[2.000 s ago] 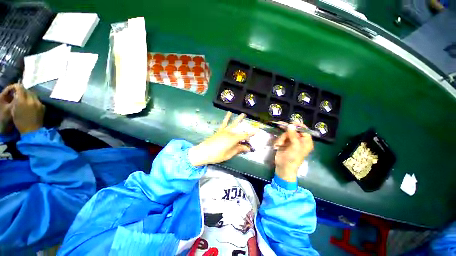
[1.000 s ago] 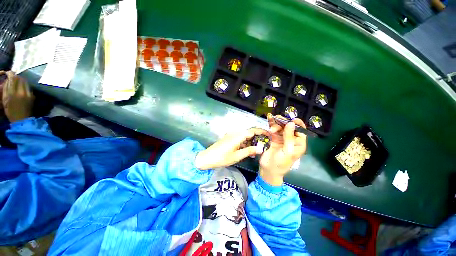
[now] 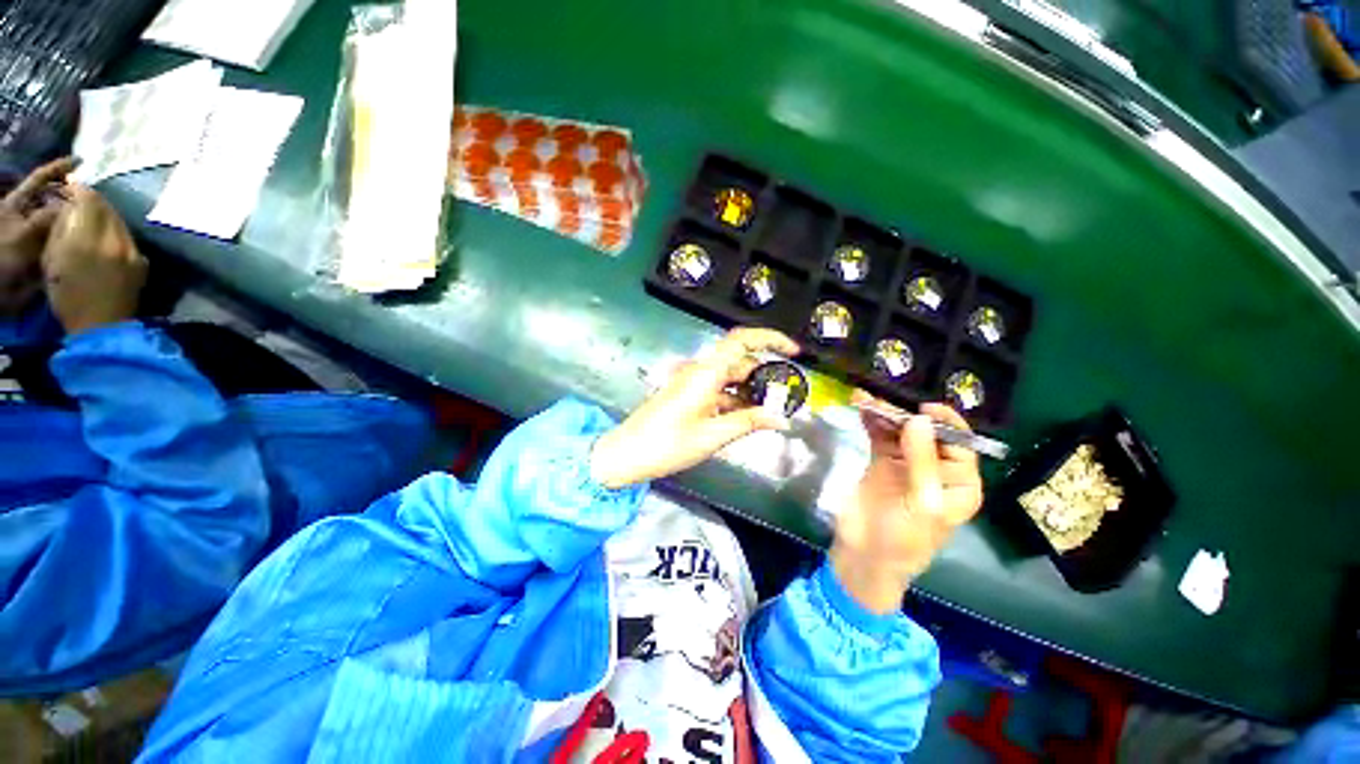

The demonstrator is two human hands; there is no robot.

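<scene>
My left hand (image 3: 694, 415) holds a round module (image 3: 777, 388) by its edges; its dark rim and silvery face with a white bit face up. My right hand (image 3: 913, 485) holds tweezers (image 3: 962, 436), which point left toward the module. A yellow amber film piece (image 3: 829, 391) shows between the tweezers' tip side and the module; whether the tips grip it I cannot tell. The black blister tray (image 3: 798, 224) lies just beyond my hands. It holds several modules, one with an amber face at its far left; one back-row pocket is empty.
A black parts box (image 3: 1129, 545) with beige bits and a white scrap (image 3: 1204, 581) lie right. An orange-red sticker sheet (image 3: 549, 172), bagged sheets (image 3: 391, 164) and white label sheets (image 3: 227, 161) lie left. A neighbour's hands (image 3: 93, 261) are at the far left. A metal rail (image 3: 1104, 102) runs along the far side.
My left hand, empty two seconds ago, now holds a module. Since one second ago my right hand has moved right, away from the module, and the yellow film shows between them.
</scene>
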